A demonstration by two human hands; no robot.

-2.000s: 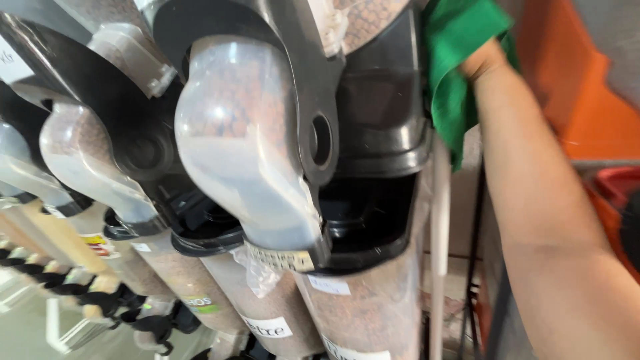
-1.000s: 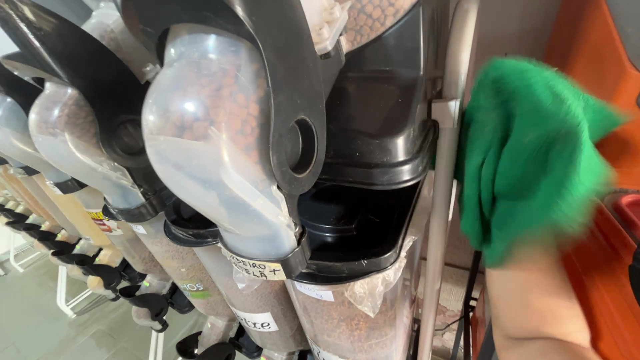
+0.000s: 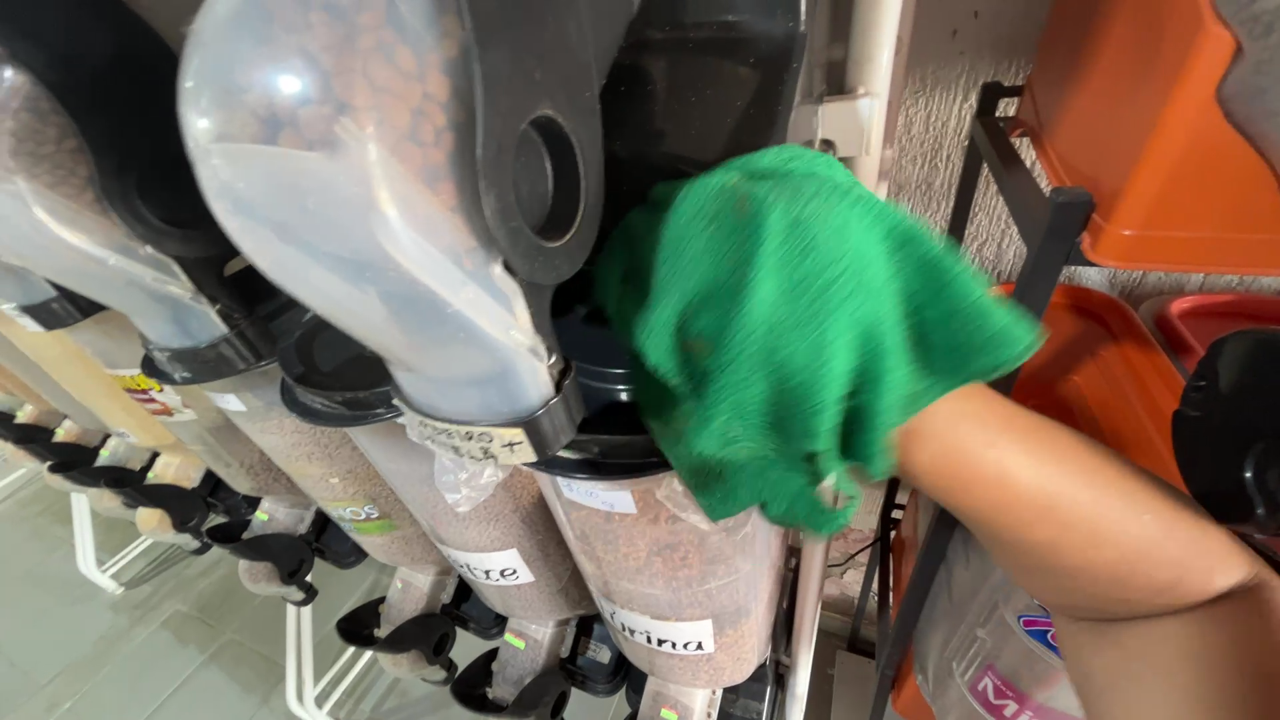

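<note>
A crumpled green cloth (image 3: 790,320) hides my right hand, which holds it; the bare forearm comes in from the lower right. The cloth lies over the right part of the black lid (image 3: 600,425) of a clear dispenser bin (image 3: 670,560) filled with small brown kibble, and is slightly blurred. Just left of it is a translucent curved spout (image 3: 370,200) with kibble inside, beside a black plastic piece with a round hole (image 3: 545,185). My left hand is not in view.
More clear dispensers (image 3: 330,450) with black scoop-shaped outlets (image 3: 400,640) run off to the left above a tiled floor. A white metal post (image 3: 875,90) stands right of the bins. Farther right are a black rack (image 3: 1045,240) and orange plastic bins (image 3: 1150,140).
The green cloth with my right hand has moved left from beside the metal post onto the front dispenser's lid, which was uncovered one second ago.
</note>
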